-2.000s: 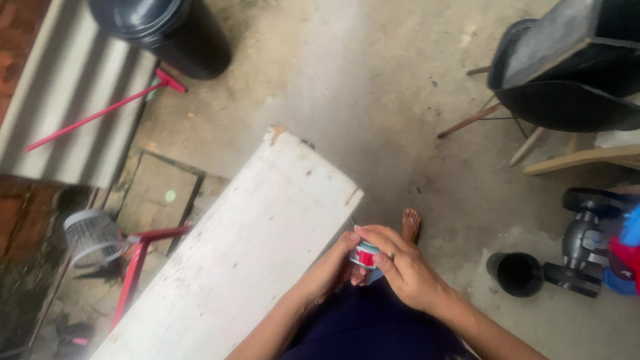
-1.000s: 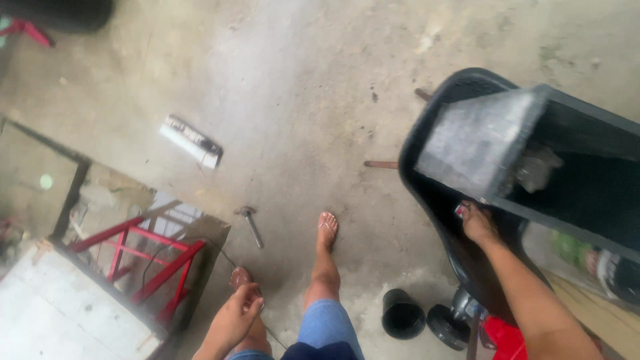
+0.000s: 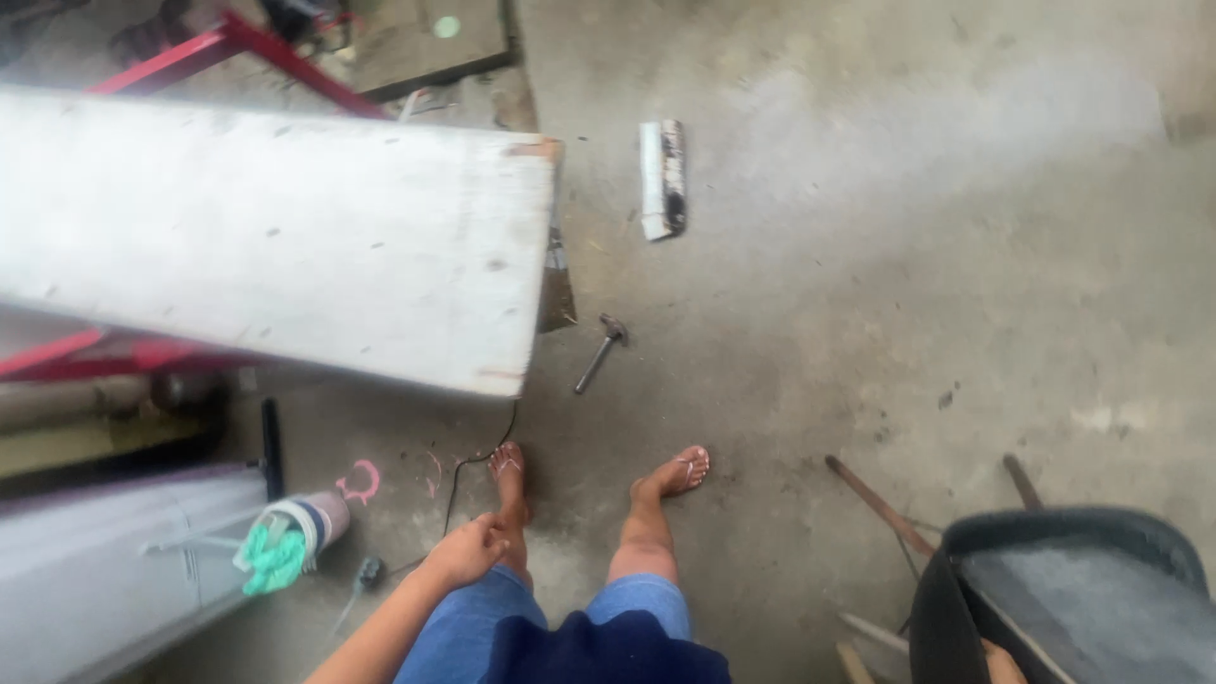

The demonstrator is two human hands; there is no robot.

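Note:
My left hand hangs over my left thigh, its fingers loosely bent and nothing seen in it. Only a small part of my right hand shows at the lower right, beside the rim of a black tub; its fingers are hidden. A grey board or panel lies in the tub. A hammer rests on the concrete floor in front of my feet. Nearer the upper middle lies a white and dark block. To the left is a white-painted board with a worn corner.
A red metal frame stands under the white board. At the lower left, a pail with green cloth is beside a pale grey surface. A black cord runs near my left foot. Wooden legs jut from the tub.
Two seconds ago both hands were together around a small red and white item; one second ago they were apart, the right holding a small item over the tub. The view has swung back left.

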